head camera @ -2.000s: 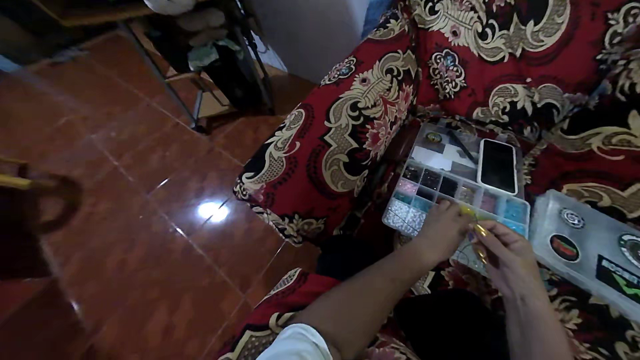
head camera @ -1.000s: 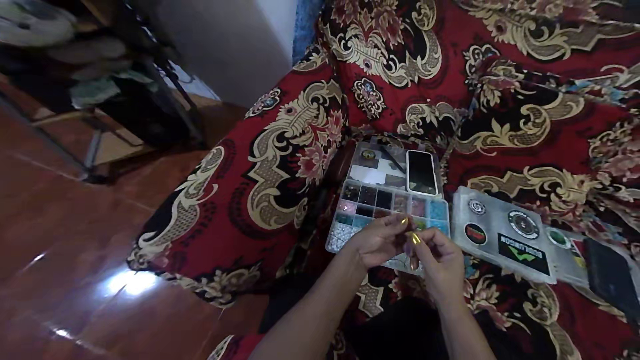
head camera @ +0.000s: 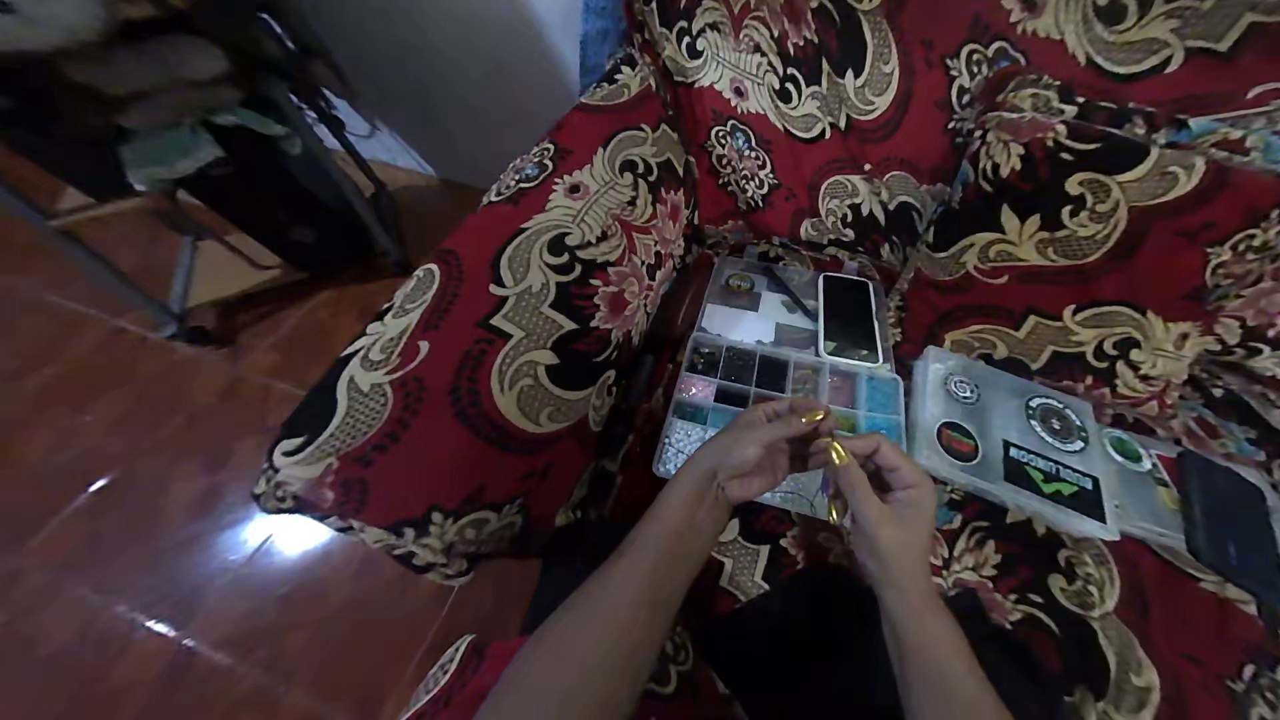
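Observation:
An open clear plastic bead organizer (head camera: 683, 449) lies on the sofa, its compartments filled with black, pink, teal, white and blue beads. Just over its near edge, my left hand (head camera: 765, 450) and my right hand (head camera: 880, 490) meet at the fingertips, thumbs and forefingers pinched close together. Whatever is between the fingers is too small to make out. A smartphone with a white edge (head camera: 850, 320) and a dark pen-like stick (head camera: 790, 292) rest on the organizer's raised or folded-back lid.
Right of the organizer lies a closed translucent plastic case with round stickers (head camera: 1015, 440), and beside it a dark phone or flat case (head camera: 1228, 515). The sofa cover (head camera: 600, 290) is red and patterned. A metal-framed rack (head camera: 180, 270) stands on the tiled floor (head camera: 160, 560) at left.
The view has swung to the right, bringing the dark flat object at the far right into sight. Both hands stay pinched together over the organizer's near edge.

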